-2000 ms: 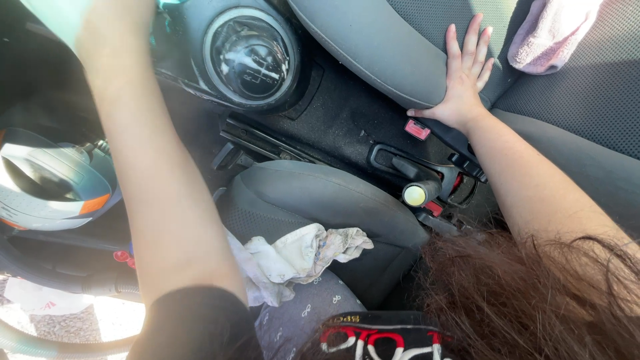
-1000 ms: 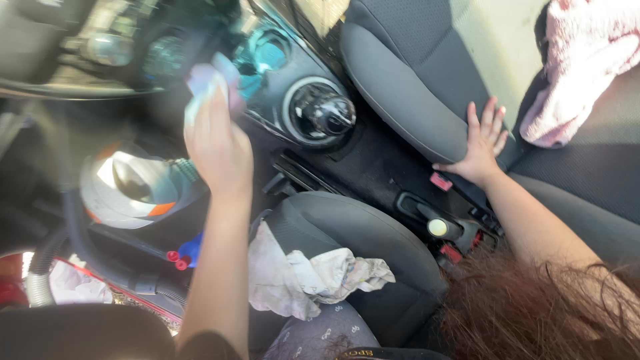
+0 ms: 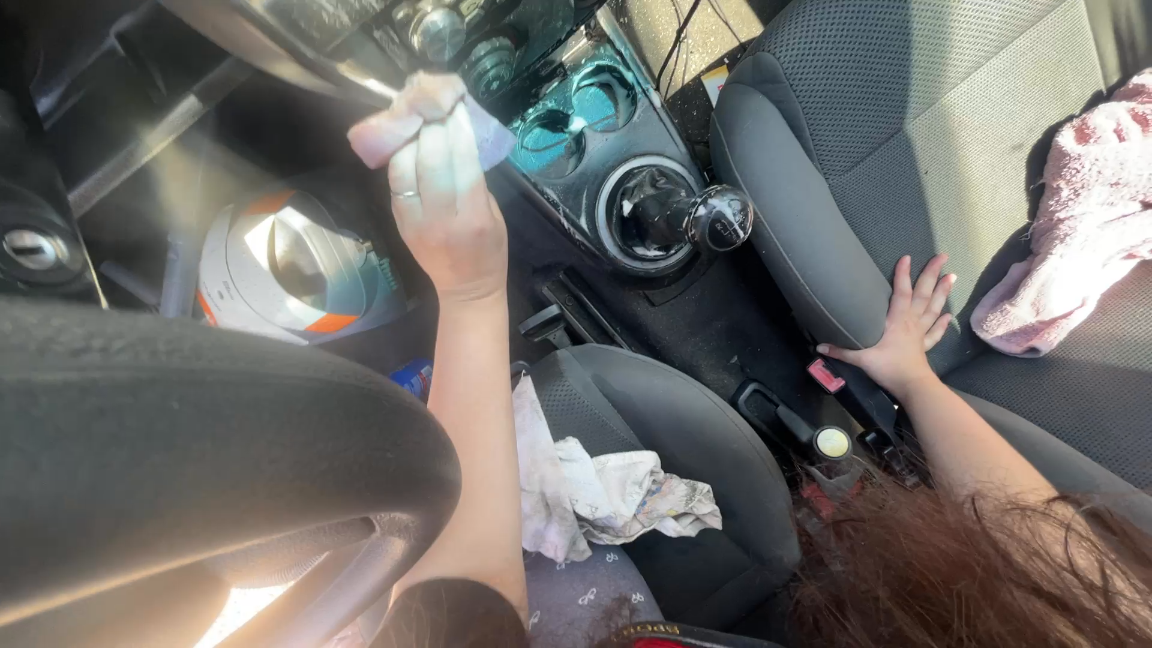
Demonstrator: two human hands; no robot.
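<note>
My left hand, a ring on one finger, is closed on a pale pink and lilac cloth near the lower dashboard, left of the cup holders. Light glares over it, and whether the cloth touches a surface cannot be told. My right hand rests with spread fingers on the side of the grey passenger seat, holding nothing. Between the arms, the gear shift knob and its round surround have whitish marks. A turquoise sheen shows in the cup holders.
A pink towel lies on the passenger seat. A stained white cloth lies on the driver's seat. A white and orange container stands in the footwell. The handbrake, red buckle and driver's door surround the seats.
My left hand has come back from the upper left edge and is now in full view with the cloth. My right hand has stayed on the passenger seat. The view has shifted.
</note>
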